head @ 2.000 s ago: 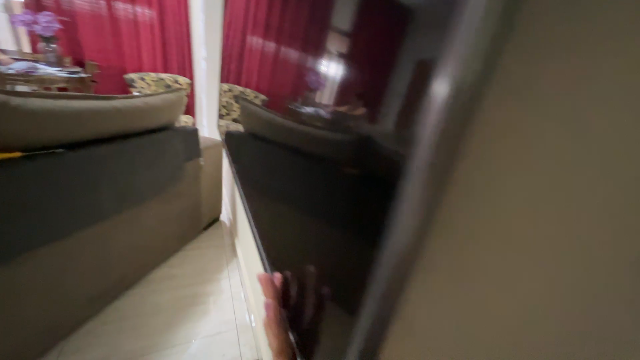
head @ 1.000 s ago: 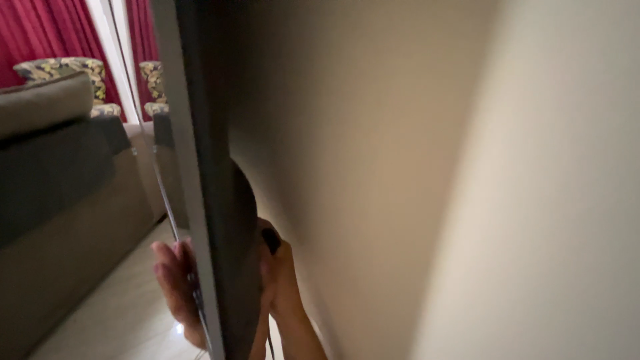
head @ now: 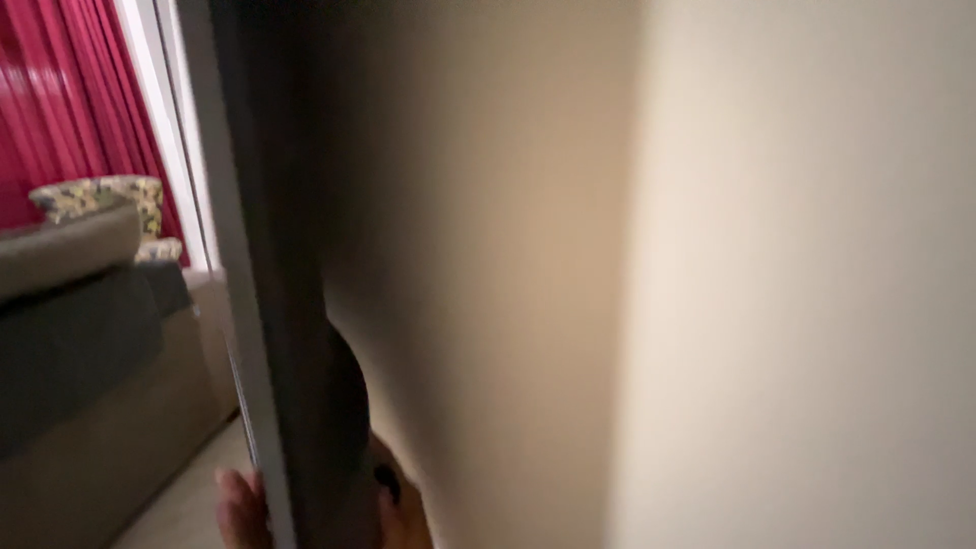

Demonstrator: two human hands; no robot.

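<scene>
A flat dark panel, seen nearly edge-on and looking like a wall-mounted television [head: 263, 305], rises beside a beige wall. On its front side, at the bottom of the view, the fingers of my left hand [head: 242, 507] rest at or very near the glossy face; the palm is out of frame. Behind the panel my right hand [head: 400, 507] reaches into the narrow space by the wall, with a small black object [head: 387, 482] at its fingers, apparently held. Blur and shadow hide what that object is. A rounded dark bulge [head: 351, 381] stands out from the panel's back.
The beige wall [head: 534, 267] fills the middle, with a paler surface [head: 793, 267] at the right. At the left are a sofa [head: 99, 427] with a dark cover, a patterned chair [head: 114, 194], red curtains [head: 69, 99] and a strip of tiled floor [head: 179, 488].
The view has swung from the panel's glossy face to its edge and rear. My right hand, not distinguishable two seconds ago, shows behind the panel one second ago and now.
</scene>
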